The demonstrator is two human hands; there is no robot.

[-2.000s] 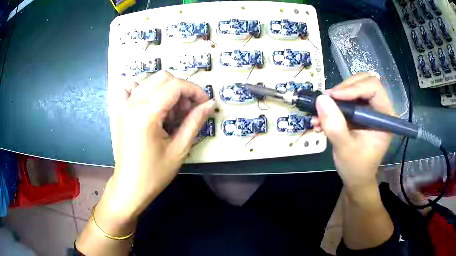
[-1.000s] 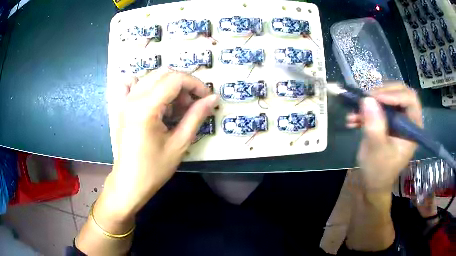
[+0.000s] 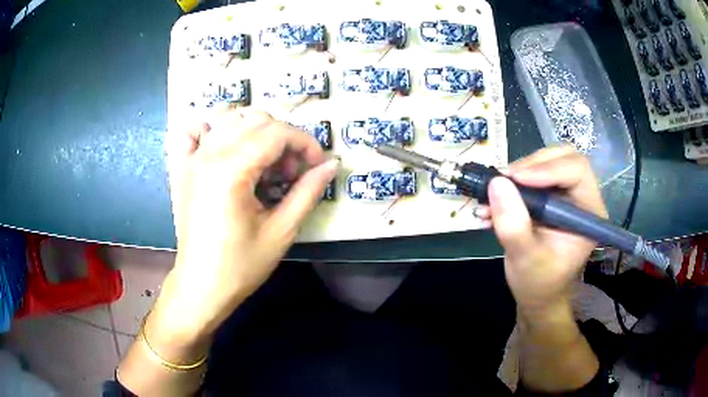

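Note:
My right hand (image 3: 547, 225) grips a dark soldering iron (image 3: 543, 205). Its metal tip points left, over the lower edge of a circuit board (image 3: 380, 133) in the third row, third column; contact cannot be told. My left hand (image 3: 241, 194) is over the left part of the cream fixture (image 3: 341, 225), thumb and index fingertips close together near that board. Any thin solder strand between them is too fine to make out. The hand hides some boards in the lower left. Thin reddish wires stick out from the boards.
A clear plastic tub (image 3: 617, 147) with silvery bits lies right of the fixture, with a black cable beside it. Another loaded fixture (image 3: 668, 120) is at the far right edge. A red stool (image 3: 66, 298) stands below the bench's left side.
The iron went right toward the tub, blurred, a second ago, and is now back left with its tip over the third-row board. The left hand has hardly moved.

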